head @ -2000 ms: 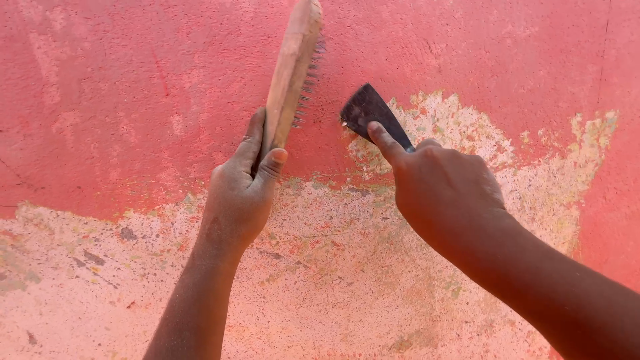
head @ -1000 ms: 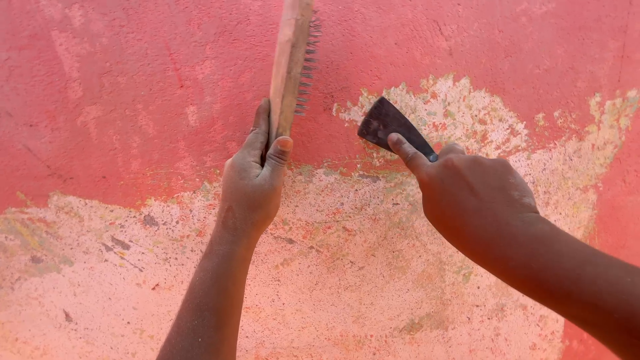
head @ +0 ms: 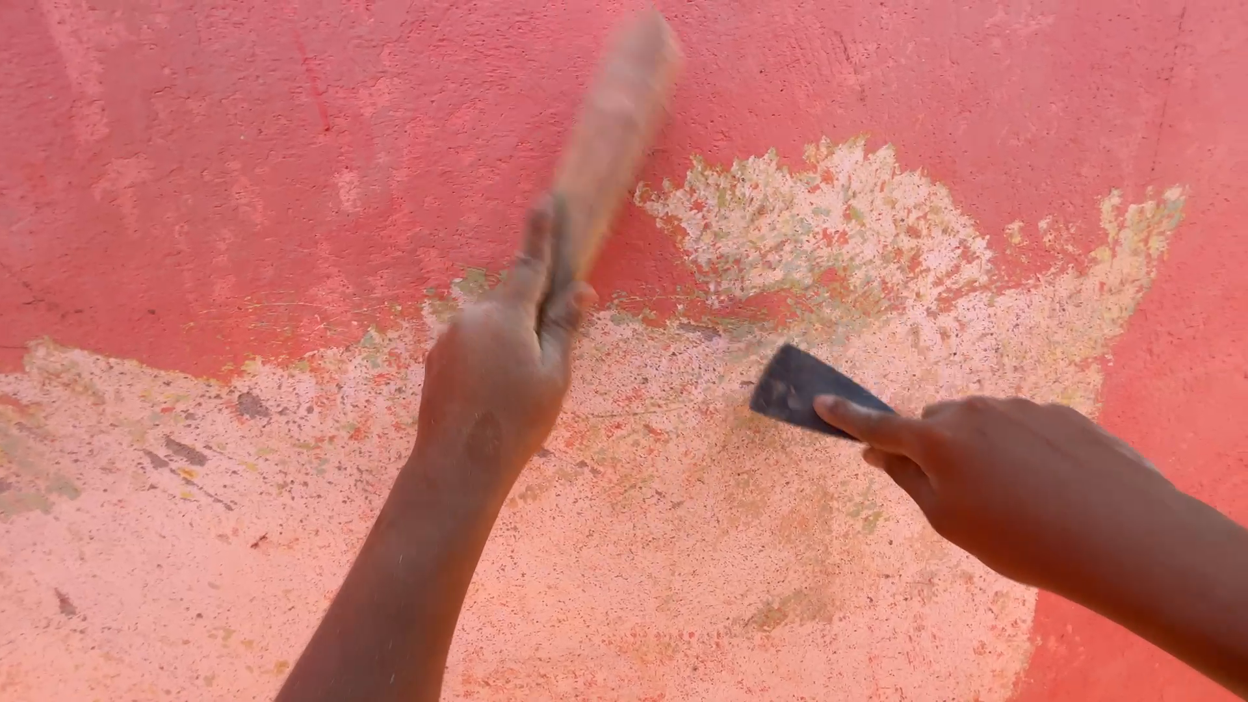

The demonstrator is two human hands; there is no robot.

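My left hand (head: 497,361) grips the lower end of a wooden-backed wire brush (head: 621,127), which points up and slightly right and is blurred. Its bristles cannot be made out now. To the right, my right hand (head: 1014,478) holds a putty knife (head: 811,390) with a dark, wide blade, the index finger resting along the blade. The blade lies over the pale, bared part of the wall (head: 682,546), below a rough patch of stripped paint (head: 838,224). Whether the blade touches the wall cannot be told. The putty knife's handle is hidden in my hand.
Red-pink paint (head: 244,175) covers the upper wall and runs down the right side. Its ragged lower edge meets the pale, speckled surface across the middle. A thin vertical crack shows at the upper right.
My right hand has moved down and right with the putty knife, off the edge of the stripped patch. That patch reaches higher and farther left than two seconds ago. The brush now tilts more to the right.
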